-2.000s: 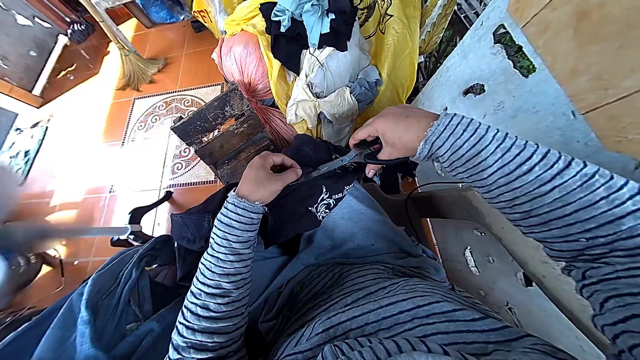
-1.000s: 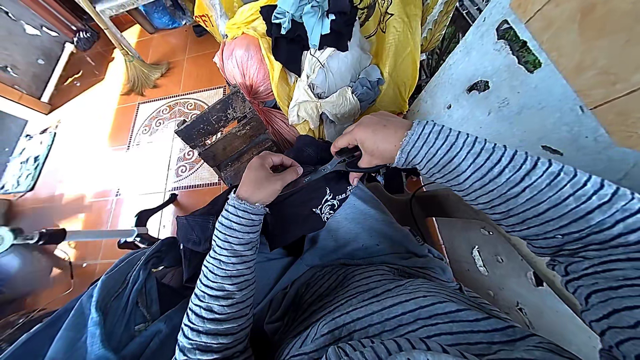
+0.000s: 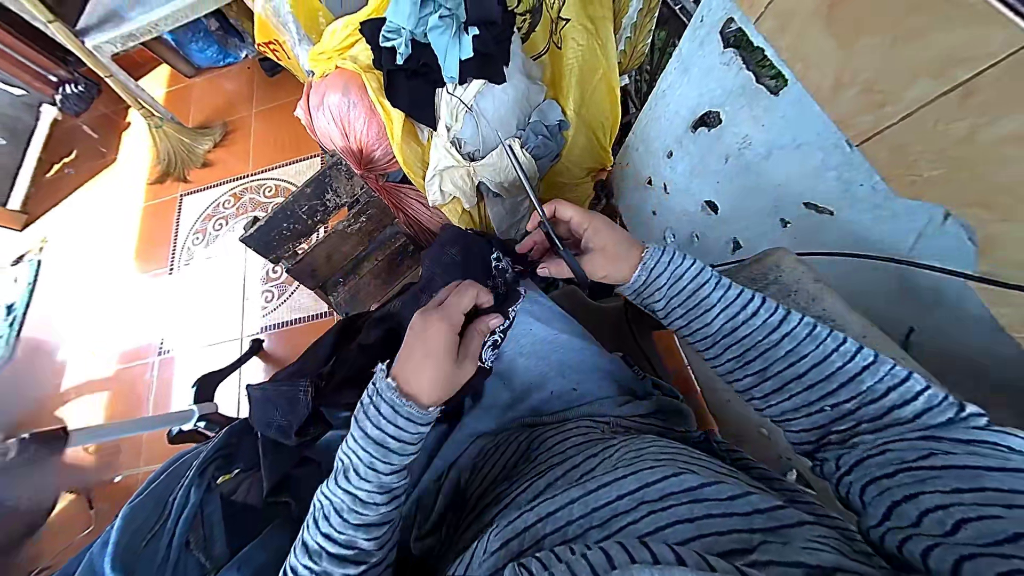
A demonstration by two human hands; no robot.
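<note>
My left hand pinches a dark cloth garment with a white printed pattern, which lies over my lap. To its right, my right hand holds scissors, their blades pointing up and away from me. The handles are partly hidden in that hand, and its fingertips are close to the dark cloth's edge. Under the cloth shows blue-grey fabric on my leg.
Beyond my hands stand a yellow sack with rags on it, a pink tied bag and a dark wooden slatted piece. A straw broom stands at the upper left. At right is a chipped pale panel.
The scissors, earlier laid across the dark cloth between both hands, now point up and away from me in my right hand. My left hand has moved nearer to me with the cloth.
</note>
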